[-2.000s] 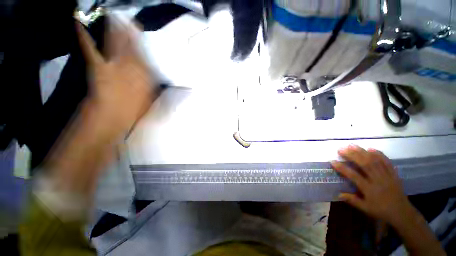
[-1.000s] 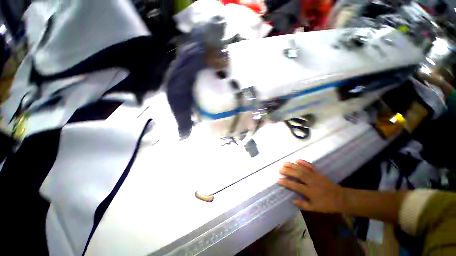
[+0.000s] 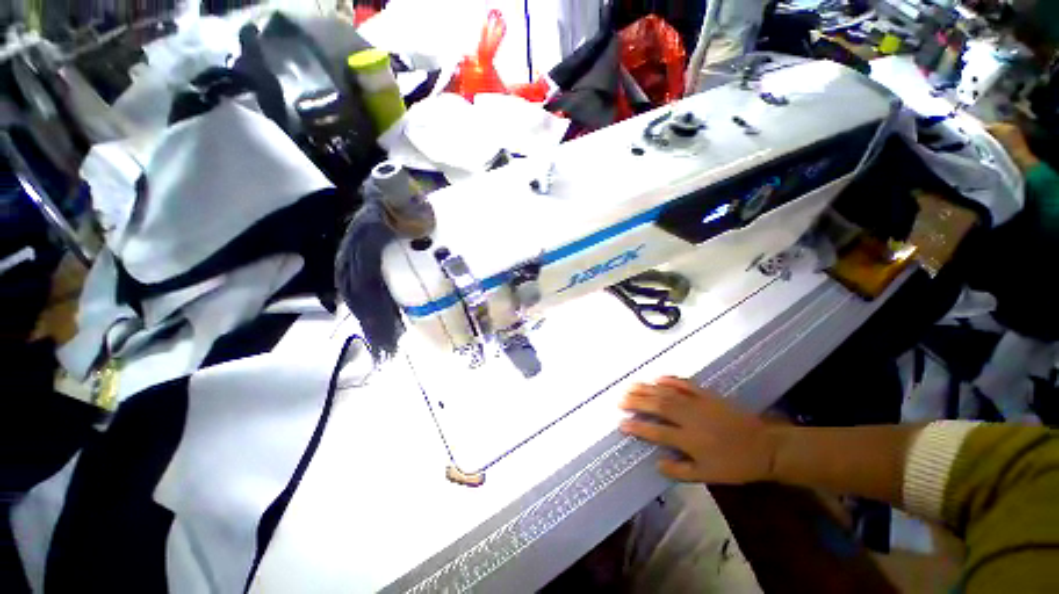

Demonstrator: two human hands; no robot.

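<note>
The white sewing machine (image 3: 650, 186) with a blue stripe and "JACK" lettering stands on the white table (image 3: 383, 522). Its presser foot area (image 3: 476, 348) holds no visible cloth. A dark grey fringe (image 3: 369, 279) hangs at the left end of its head. My right hand (image 3: 697, 429) lies flat, palm down, on the table's front edge by the ruler (image 3: 546, 505), fingers slightly apart, holding nothing. My left hand is out of the picture. Pale cut panels (image 3: 238, 435) and black cut panels (image 3: 116, 464) are piled at the table's left.
Black-handled scissors (image 3: 650, 304) lie behind the machine's needle end, to the right. A small brown tab (image 3: 465, 476) sits at a dark line's corner. A yellow-green bottle (image 3: 375, 87) and red plastic bags (image 3: 650, 58) are at the back. Another person's arm (image 3: 1016, 145) shows at far right.
The view has swung up and widened to the machine and workshop. My left hand, seen at the left cloth two seconds ago, is gone from view. My right hand stays on the table edge.
</note>
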